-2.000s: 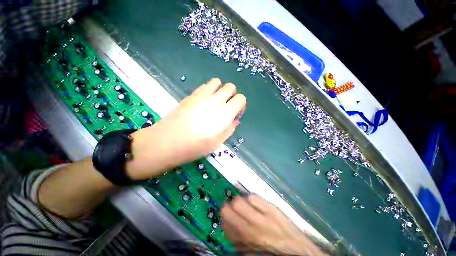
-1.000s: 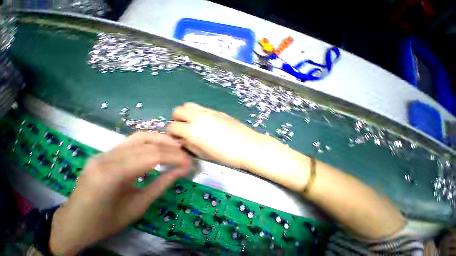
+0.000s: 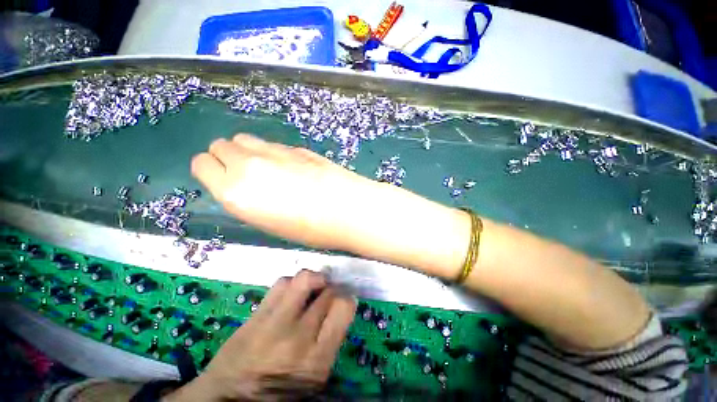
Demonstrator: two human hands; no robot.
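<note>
Small silver metal parts lie in a long heap along the trough's far side; a smaller cluster lies near and on the inner rail. Green circuit boards with dark, pale-topped cylinders run along the near side. My right hand, with a gold bracelet on its wrist, is over the green trough between heap and rail, fingers curled and tips hidden. My left hand, with a dark band on its wrist, is over the boards at the rail's near edge, fingers bent together. Whether either hand holds a part cannot be seen.
The pale rail separates boards from trough. Beyond the trough's raised edge, a white shelf bears a blue tray with pale contents, a blue lanyard, a yellow charm and another blue item. A clear bag of silver parts is upper left.
The view has turned, so the trough lies more level. My right hand has moved away from my left hand, out over the trough; my left hand is now lower, over the boards.
</note>
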